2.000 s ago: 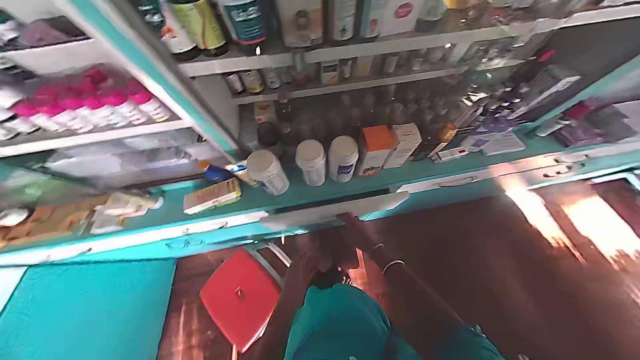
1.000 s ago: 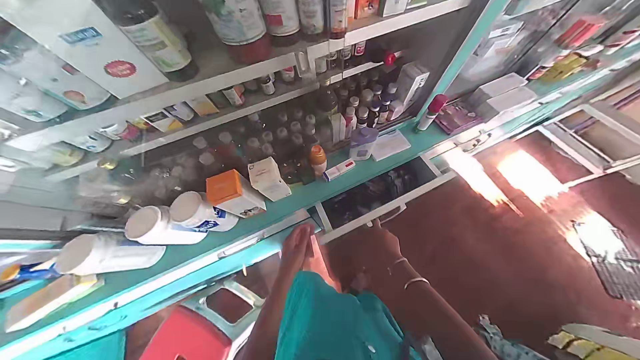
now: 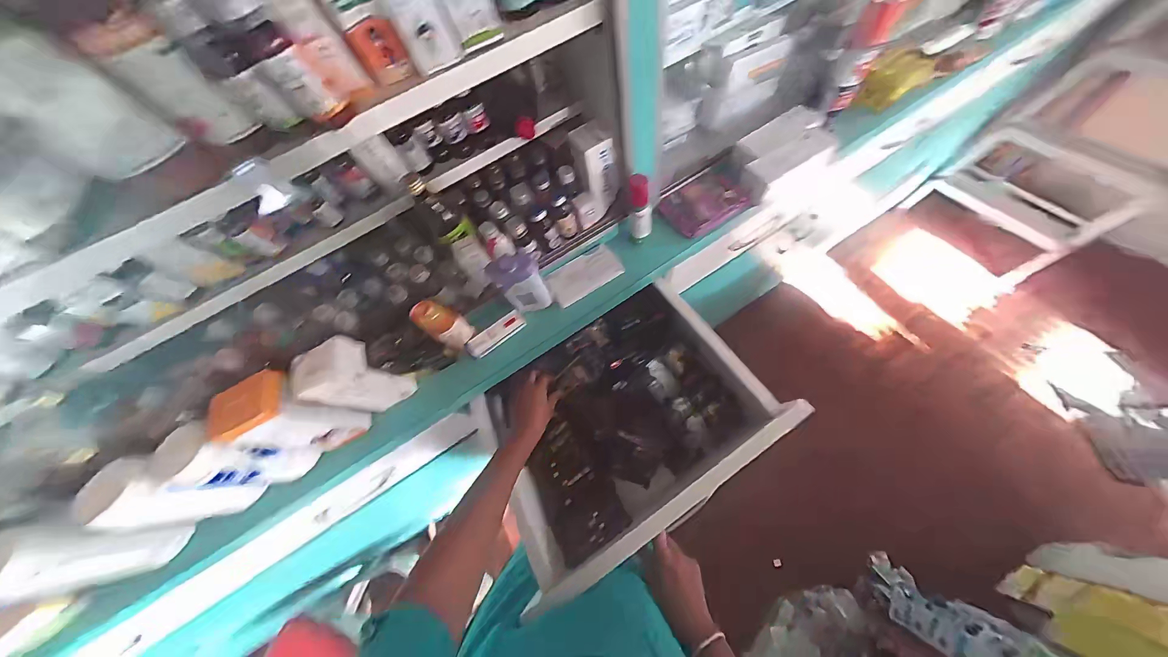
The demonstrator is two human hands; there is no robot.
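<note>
A white wooden drawer stands pulled out below the teal counter. Many small dark bottles and other small items lie inside it. My left hand reaches into the drawer's back left corner, beside its left wall; whether its fingers hold anything is not clear. Near the drawer's front panel, low and just outside it, is my right hand, with its fingertips close to the panel's edge; its grip is partly hidden.
White jars, an orange box, an orange-capped bottle and a red-capped can stand along the counter. Shelves of bottles rise behind. A white frame is at the right; plastic bags lie on the floor.
The drawer, shut two seconds ago and slightly out one second ago, is now far out. My left hand has gone from outside the drawer into it. The view has swung right.
</note>
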